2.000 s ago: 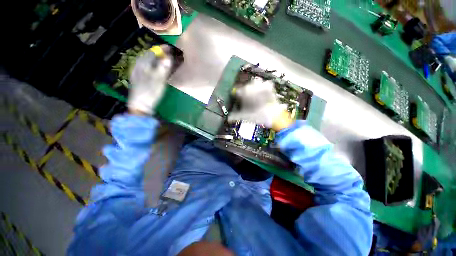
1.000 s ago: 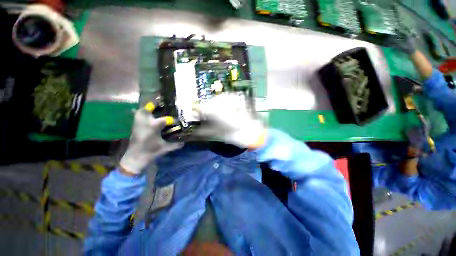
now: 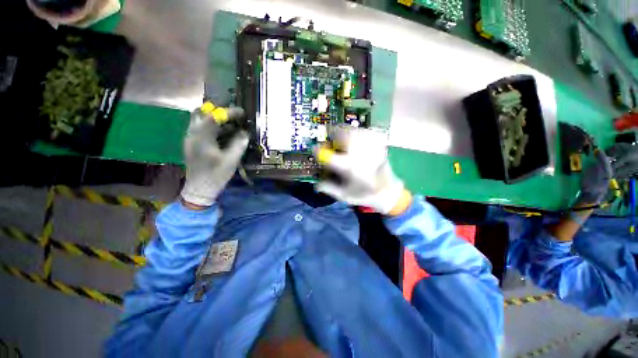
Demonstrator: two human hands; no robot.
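A green circuit board (image 3: 318,98) with a long white block lies in a black carrier frame (image 3: 247,77) on the grey-green work pad (image 3: 222,52). My left hand (image 3: 213,152), in a pale glove with yellow fingertips, is at the frame's near left edge. Its fingers are curled around something dark that I cannot make out. My right hand (image 3: 360,168), in a pale glove, is over the near right corner of the frame, fingers bent down at the board's near edge. Whether it grips anything is hidden.
A shallow black tray (image 3: 115,66) with small olive pieces stands at the left, below a tape roll (image 3: 66,8). A black bin (image 3: 486,140) with similar pieces stands at the right. Green boards (image 3: 504,26) line the far side. A co-worker's sleeve (image 3: 559,266) is at the right.
The view has shifted, and the frame appears higher in it. My right hand has moved off the middle of the board to the near right corner. My left hand stays at the near left.
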